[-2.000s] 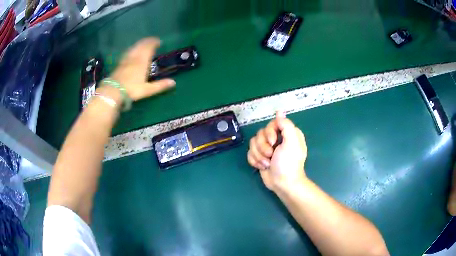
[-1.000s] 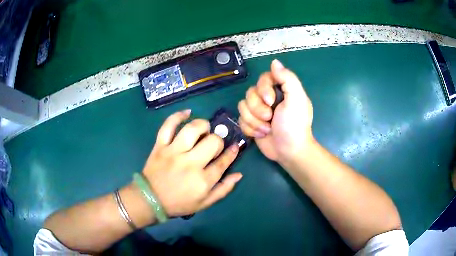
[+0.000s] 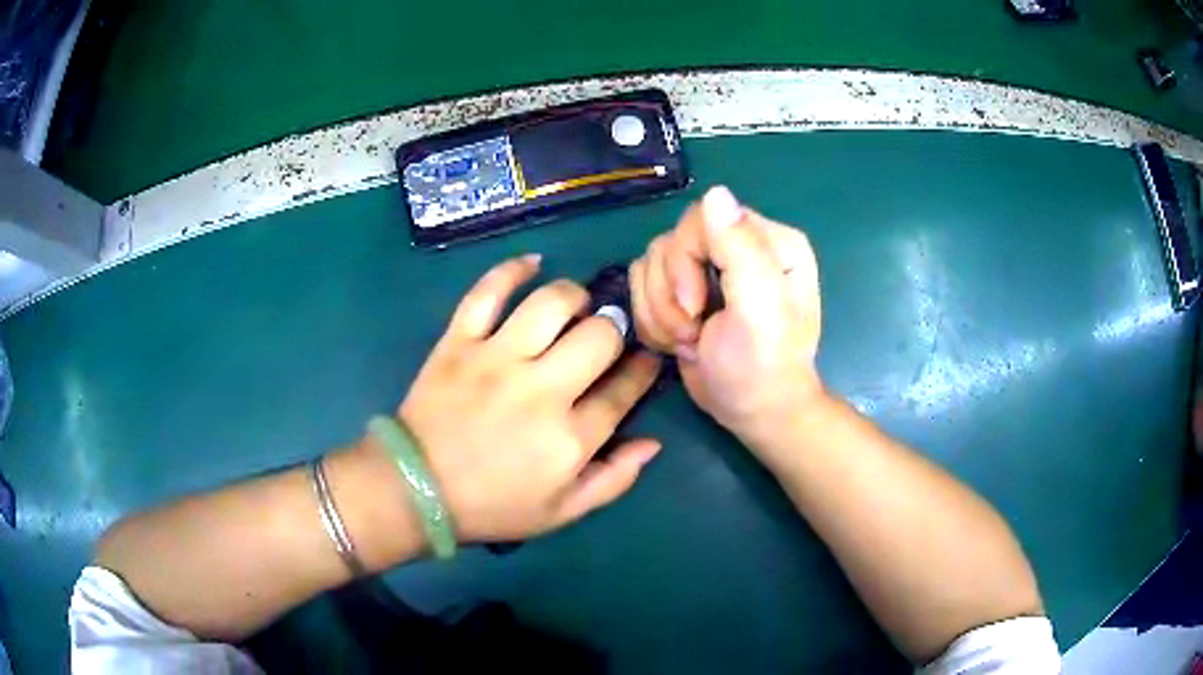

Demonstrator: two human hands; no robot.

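Observation:
A black phone housing (image 3: 611, 288) lies on the green bench, mostly hidden under my hands. Part of its round silver disc shows between my left fingers and right fist. My left hand (image 3: 521, 396) is spread over the housing and holds it down. My right hand (image 3: 732, 310) is a fist at the disc end, closed around a small dark tool that is almost wholly hidden; its tip cannot be seen. A second opened phone housing (image 3: 581, 152), with silver board, yellow-orange strip and silver disc, lies beyond my hands against the rail.
A worn whitish metal rail (image 3: 844, 99) crosses behind the bench, with a green belt (image 3: 435, 53) beyond it. A slim dark bar (image 3: 1169, 224) lies far right. Small dark units (image 3: 1041, 8) sit on the belt at upper right. A grey post (image 3: 53, 218) stands left.
My left hand has come back from the belt and now lies on a housing on the bench. My right fist has closed in on its disc end. The view has shifted.

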